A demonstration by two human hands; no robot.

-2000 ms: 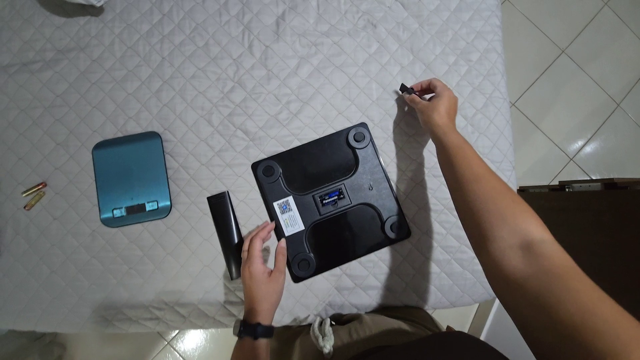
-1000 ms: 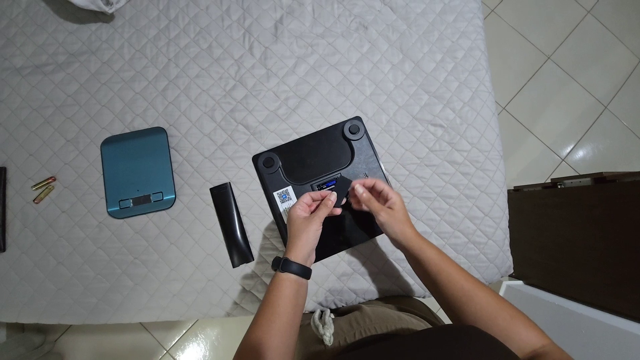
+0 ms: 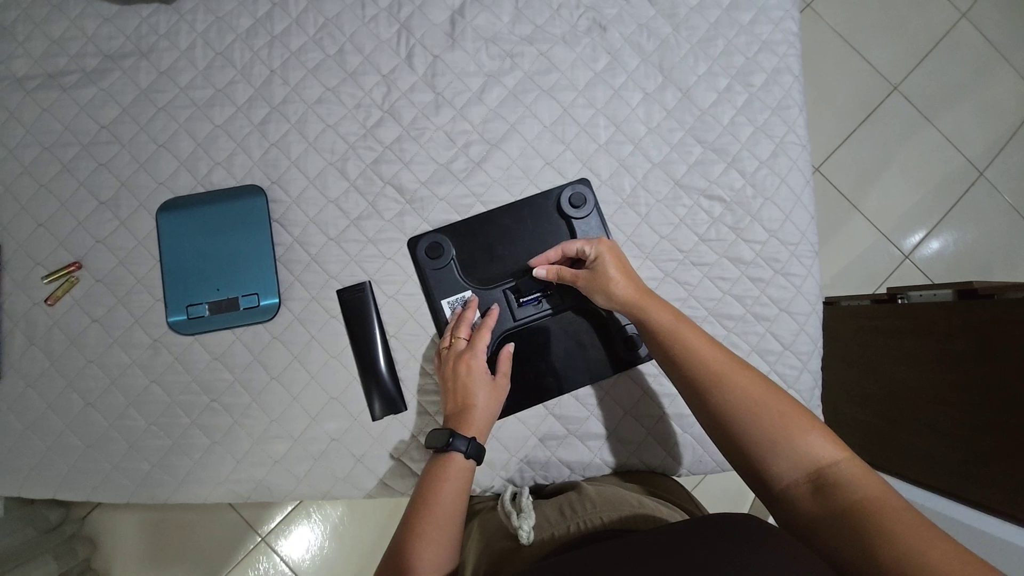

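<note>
A black scale (image 3: 512, 232) lies underside up on the quilted bed cover, round feet showing at its corners. Near its middle, the battery compartment is uncovered, with a blue Panasonic battery (image 3: 530, 300) inside. My right hand (image 3: 596, 272) pinches a small black battery cover (image 3: 528, 282) at the compartment's upper edge; the fingers partly hide it. My left hand (image 3: 474, 364) rests with spread fingers on the scale's left side, partly over a white label (image 3: 458, 304) bearing a printed code.
A glossy black elongated cover (image 3: 372, 352) lies left of the scale. Farther left are a teal kitchen scale (image 3: 218, 256) and two loose batteries (image 3: 62, 272) (image 3: 62, 290). Dark wooden furniture (image 3: 920, 384) stands beyond the right edge of the quilted bed cover (image 3: 680, 120).
My right hand has come from the right of the scale to its compartment with the small cover. My left hand, at the compartment a second ago, is back on the scale's left side.
</note>
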